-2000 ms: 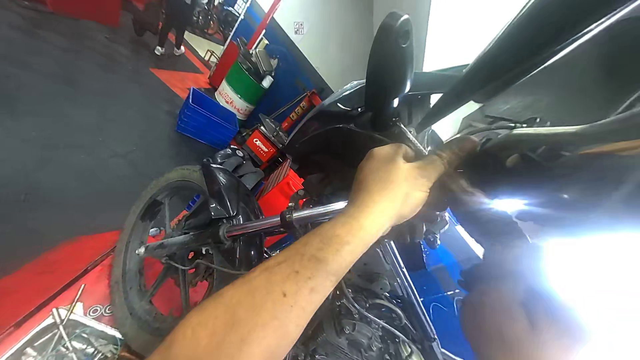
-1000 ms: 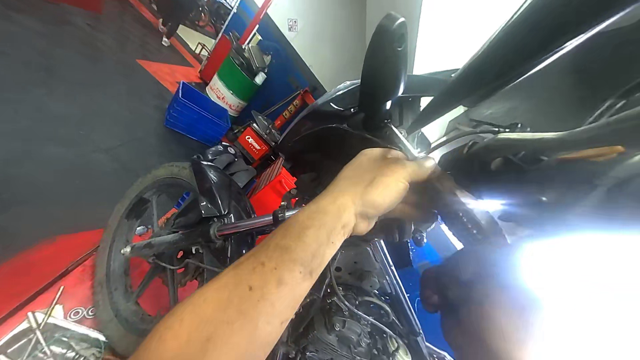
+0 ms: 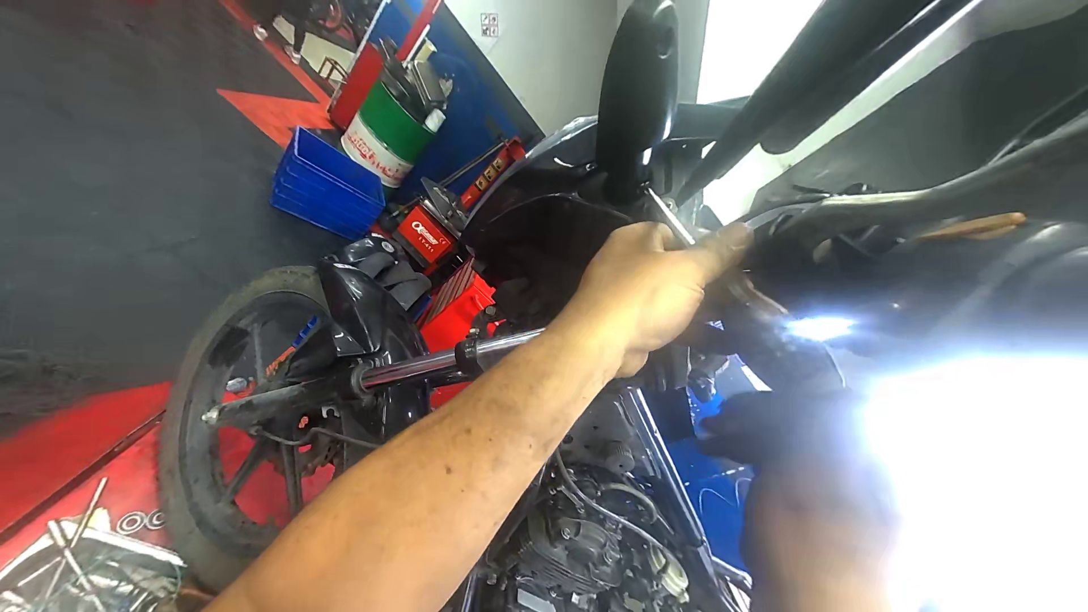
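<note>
My left hand (image 3: 659,293) reaches in from the lower left, its fingers closed around a thin shiny metal rod (image 3: 670,218) beside a black oblong part (image 3: 636,93) of a motorcycle. Its thumb or a finger lies against dark parts to the right. My right hand (image 3: 790,450) is a dark, blurred shape at the lower right, partly lost in strong glare; whether it holds anything cannot be told. Between the hands a small bright light (image 3: 820,328) shines. The chrome fork tube (image 3: 416,371) passes behind my left forearm, and the engine (image 3: 578,535) shows below it.
The motorcycle's front wheel (image 3: 191,425) and black fender (image 3: 374,314) are at the left. Beyond stand blue bins (image 3: 327,187), a green and white drum (image 3: 387,136) and a red box (image 3: 425,236). A tray with metal tools (image 3: 93,565) lies at the lower left. Another person's legs show at the top.
My left hand stays at the metal rod beside the black oblong part. The dark shape of my right hand has moved up and left in view.
</note>
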